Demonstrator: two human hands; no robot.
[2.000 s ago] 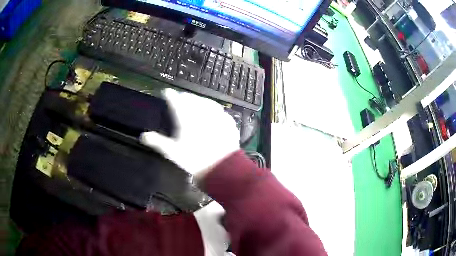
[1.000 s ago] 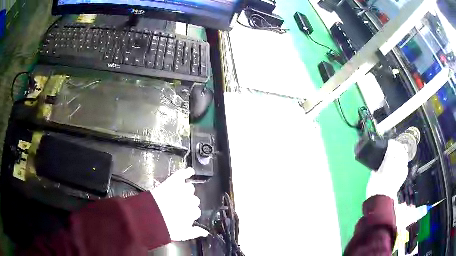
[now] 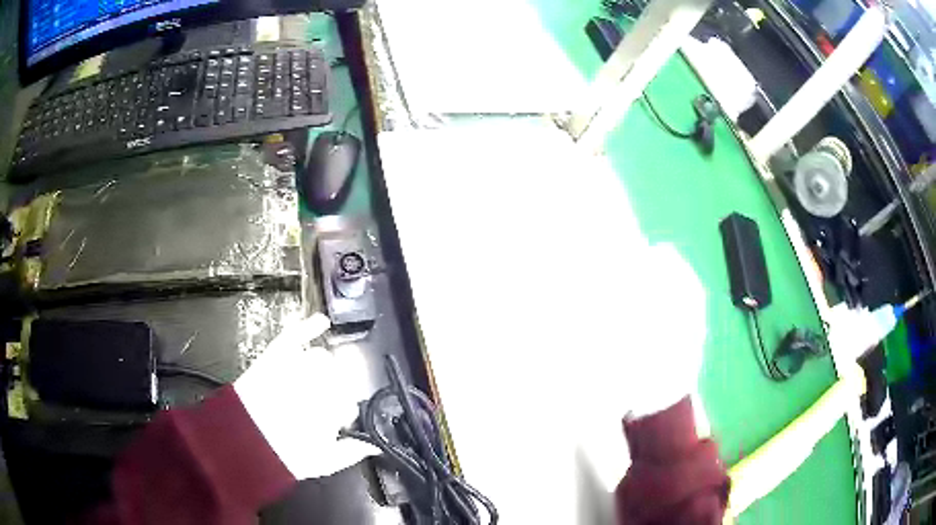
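Note:
A black power adapter lies in the lower slot of the film-covered test fixture; its cord runs right to my left hand. My left hand, white-gloved, is below the test socket, its fingers by a black cable bundle. Its grip is hidden. The upper slot holds no adapter. My right hand, white-gloved, is over the border of the white board and the green belt. It is washed out by glare, so its fingers cannot be made out. Another adapter lies on the belt beside it, cord below.
The keyboard and monitor are at the top left, the mouse above the socket. The white board lies between fixture and green belt. Pale bars and a yellow-green strip cross the belt.
My right hand has let go of the adapter it held over the belt and moved left; that adapter now lies there. My left hand stays near the socket. The view has shifted right.

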